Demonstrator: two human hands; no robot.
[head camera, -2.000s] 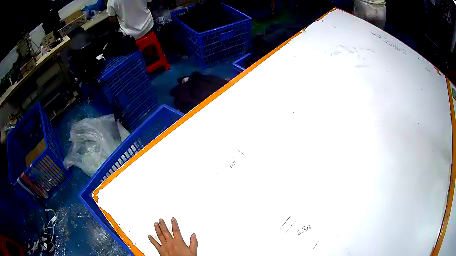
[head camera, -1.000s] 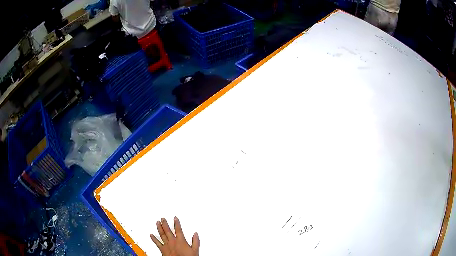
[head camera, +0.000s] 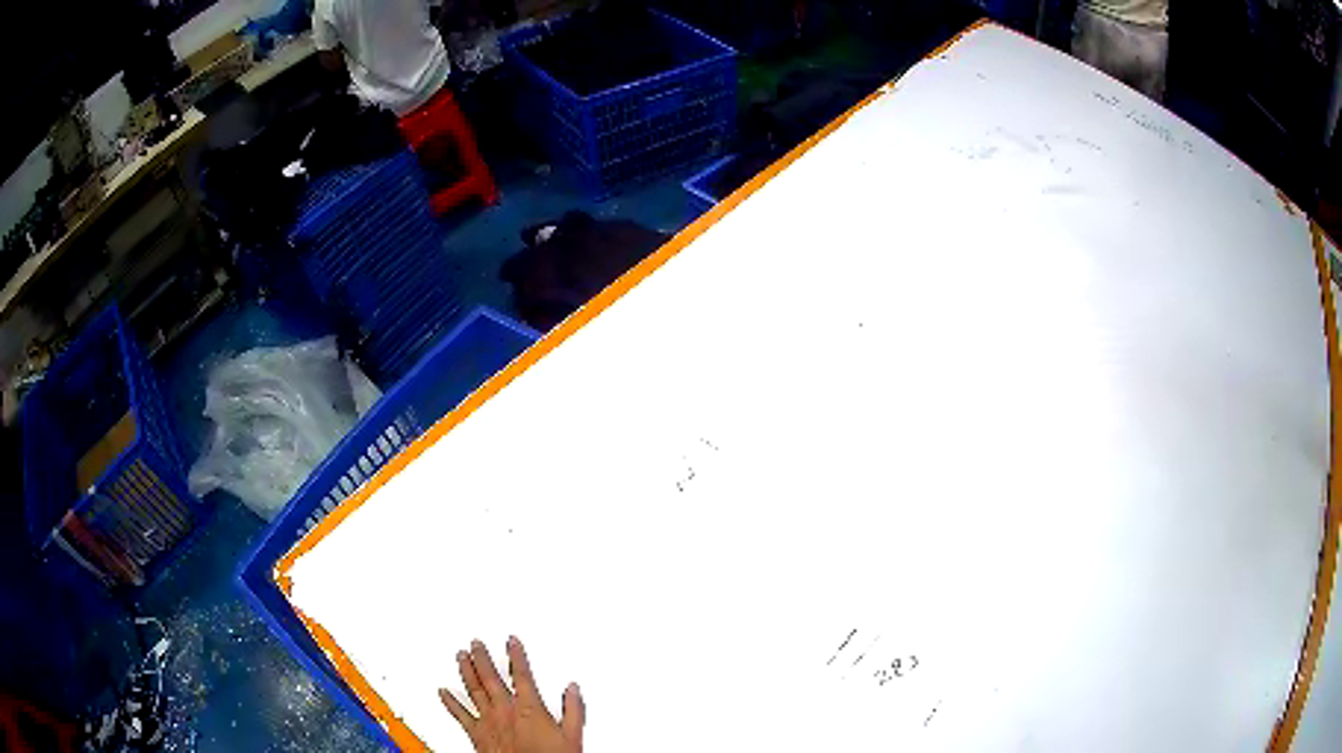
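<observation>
The wide white work table (head camera: 883, 383) has orange-taped edges and small pen marks on its top. My left hand (head camera: 515, 709) is bare and lies palm down on the table near its lower left corner, fingers spread, holding nothing; the wrist is cut off by the bottom edge of the picture. My right hand is not in view.
A blue crate (head camera: 468, 353) sits low, partly under the table's left edge. Stacked blue crates (head camera: 380, 265), a crumpled plastic bag (head camera: 277, 419), a dark cloth heap (head camera: 586, 268) and another blue crate (head camera: 633, 125) stand beyond. A person in white (head camera: 386, 52) is by a red stool (head camera: 449, 155).
The view has shifted very slightly. My left hand stays flat in the same place. The person at the far table edge has moved a little to the right since the earliest frame.
</observation>
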